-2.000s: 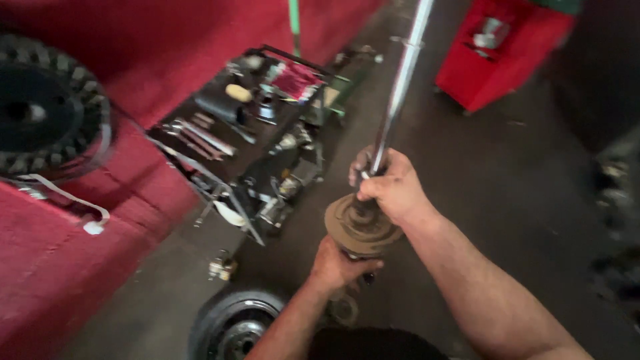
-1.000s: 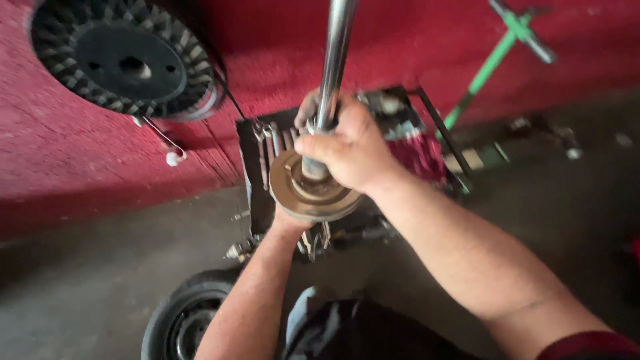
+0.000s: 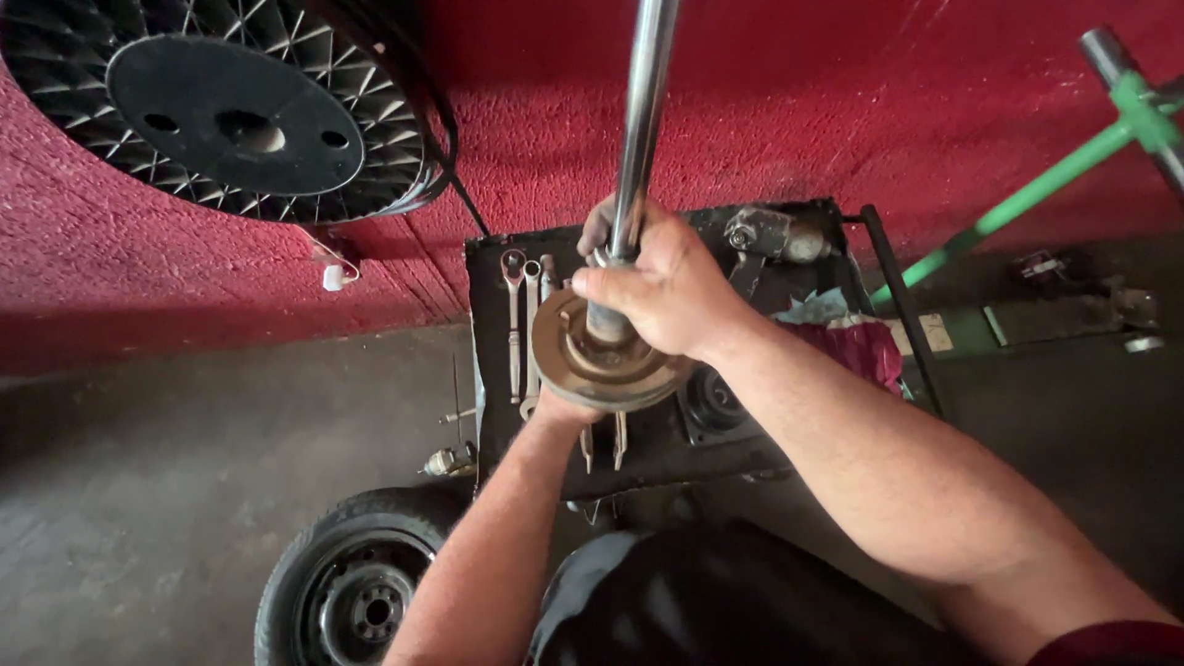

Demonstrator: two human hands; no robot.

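A long bright metal bar [image 3: 647, 102] rises from a round, rust-brown metal plate [image 3: 601, 379], which looks like the spring seat of a strut. My right hand [image 3: 657, 277] is wrapped around the bar's lower end, just above the plate, with the thumb across the front. Under the plate is my left hand [image 3: 566, 407]; its fingers are mostly hidden, so what exactly they grip below cannot be seen. Behind both hands lies a dark tool tray, with a ratchet [image 3: 514, 314] and a combination wrench [image 3: 531, 324] to the left of the plate.
The tool cart [image 3: 666, 462] also bears an impact wrench [image 3: 777, 236], a red cloth [image 3: 856, 351] and a black round part [image 3: 717, 398]. A wheel with a tire [image 3: 361, 592] lies at lower left. A black spool [image 3: 236, 116] hangs by the red wall [image 3: 555, 111]; a green-handled cross bar [image 3: 1027, 199] leans at right.
The view has swung toward the wall and cart. Both hands stay on the bar and plate, which now appear in front of the cart; two seconds ago they were seen to its right.
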